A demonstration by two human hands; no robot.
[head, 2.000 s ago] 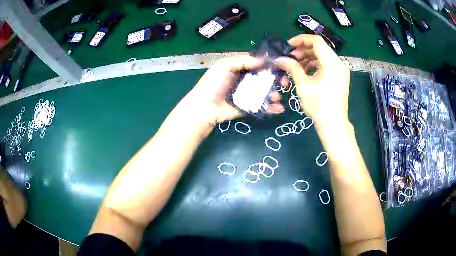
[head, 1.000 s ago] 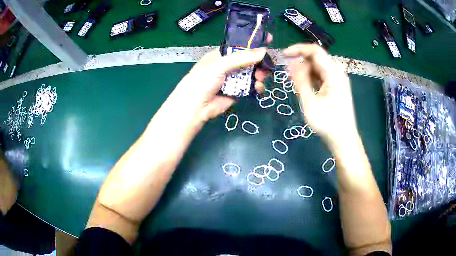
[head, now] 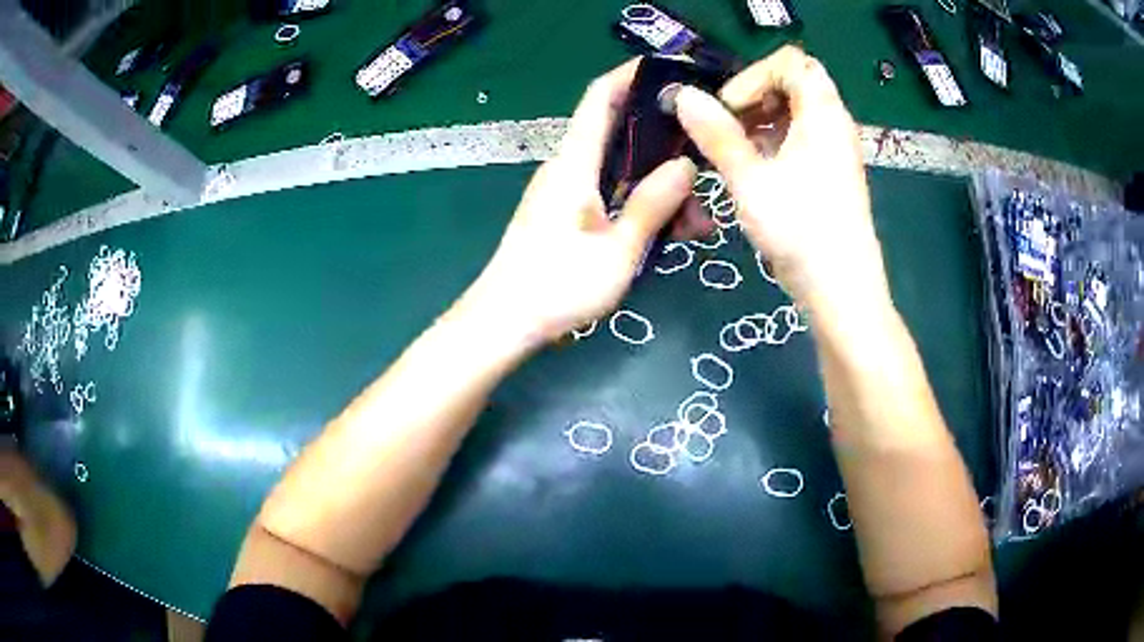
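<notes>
My left hand (head: 577, 238) is shut on a black phone body (head: 646, 126), held tilted above the pale strip, with its thumb across the lower part. A thin reddish line shows along the phone's dark part. My right hand (head: 784, 163) is at the phone's upper end, its thumb and fingertips at a small round silvery component (head: 671, 98). Whether the fingers grip it or only press it cannot be told. The keypad end is hidden by my left hand. Loose white rings (head: 714, 371) lie on the worktop below the hands.
A clear parts tray (head: 1079, 364) stands at right. Several phones (head: 408, 50) lie on the green belt (head: 540, 63) beyond the pale strip (head: 439, 144). A grey post (head: 100, 100) and a white ring pile (head: 111, 286) are at left. Another person's hand (head: 35, 514) shows at the left edge.
The phone has tilted and come lower, its keypad now covered by my left hand. My right hand has moved from beside the phone onto its upper end. The belt phones have shifted left in view.
</notes>
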